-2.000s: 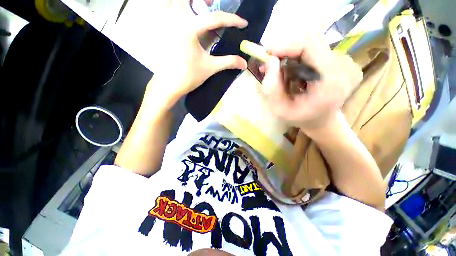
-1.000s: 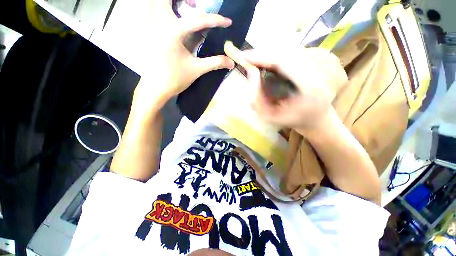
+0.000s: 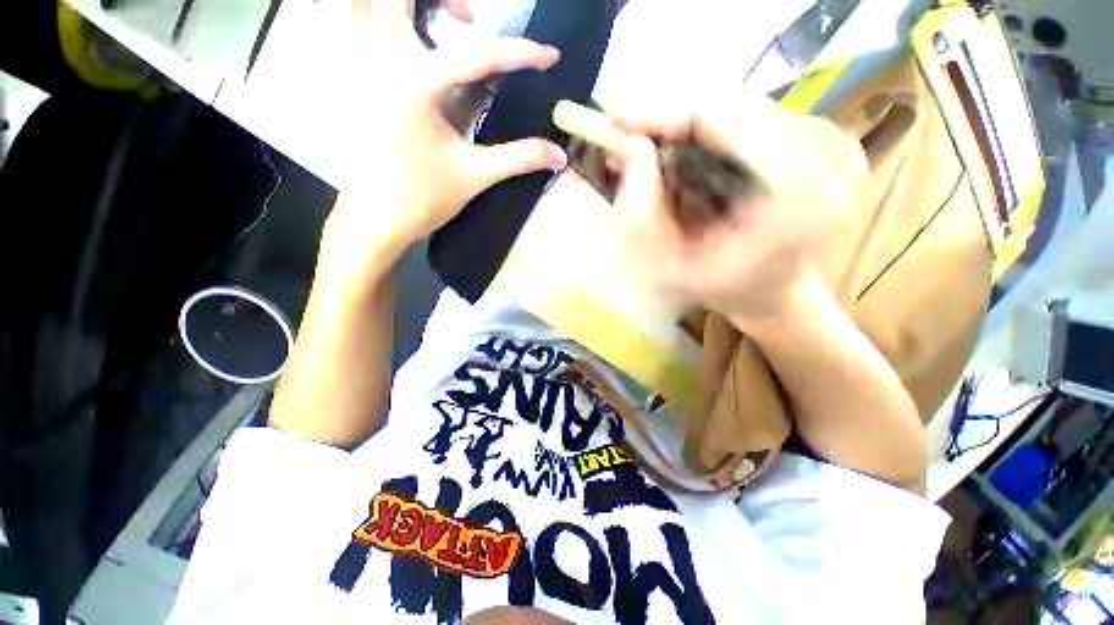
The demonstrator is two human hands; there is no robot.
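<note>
A long black band [image 3: 533, 100] runs from the top centre down to the left of the table edge. My left hand [image 3: 428, 147] lies over it, thumb and forefinger spread in a C shape and resting on the band, holding it. My right hand [image 3: 745, 202], blurred, is closed around a pick with a yellowish handle end [image 3: 584, 122], which sticks out towards the left thumb over the band. The pick's tip and any stitches cannot be made out.
Tan cloth [image 3: 928, 281] drapes at the right under my right forearm. A white slotted frame with yellow edges [image 3: 983, 122] lies on it. Yellow tape [image 3: 623, 348] runs along the table edge near my shirt. A white ring [image 3: 237, 335] shows at lower left.
The whole view has shifted, so hands and band sit slightly further left. My right hand and the pick have shifted and tilted a little relative to my left, which keeps its pose on the band.
</note>
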